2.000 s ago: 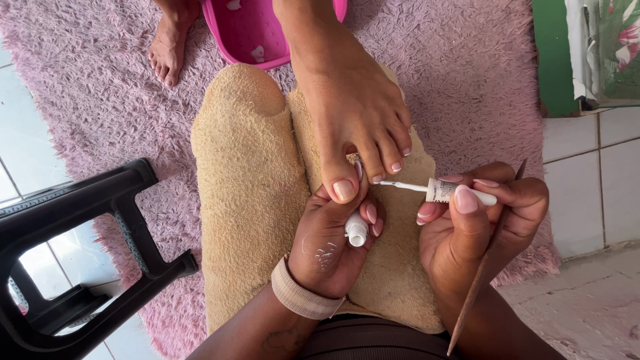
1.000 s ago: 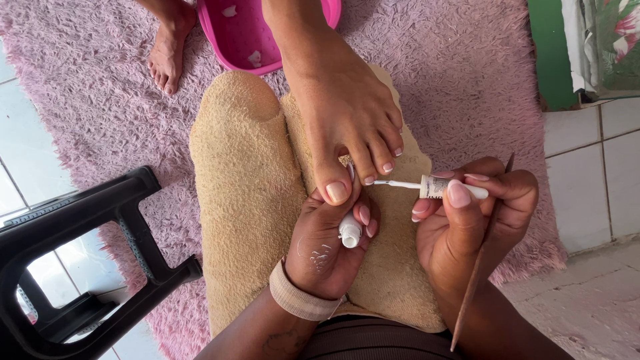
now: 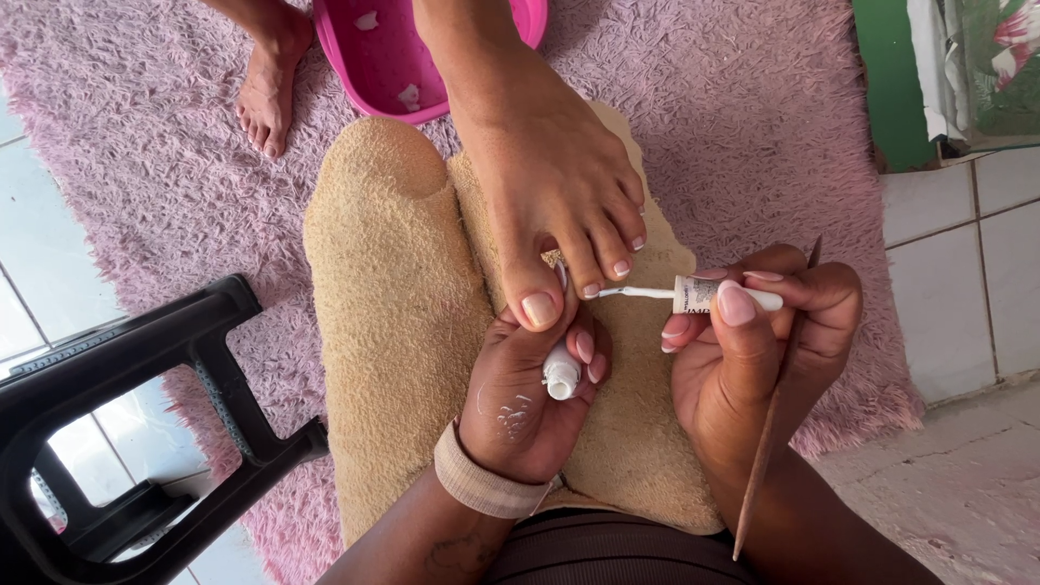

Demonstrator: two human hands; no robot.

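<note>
Another person's foot [image 3: 552, 171] rests on a tan towel [image 3: 390, 325] over my lap. My left hand [image 3: 528, 390] holds an open white nail polish bottle [image 3: 561, 372] in its curled fingers, its thumb and index finger around the big toe and the toe beside it. White strokes mark this hand, and a beige band circles the wrist. My right hand [image 3: 756, 349] grips the white cap of a nail polish brush [image 3: 642, 292], whose tip is at the nail of the second toe. A thin wooden stick [image 3: 768, 431] lies between the fingers of the same hand. The toenails show white tips.
A pink plastic basin [image 3: 374, 69] with white scraps stands at the top. The person's other foot [image 3: 270, 89] is on the shaggy pink rug [image 3: 756, 106]. A black plastic stool [image 3: 138, 349] lies within view at left, and a green-edged object [image 3: 894, 89] at upper right.
</note>
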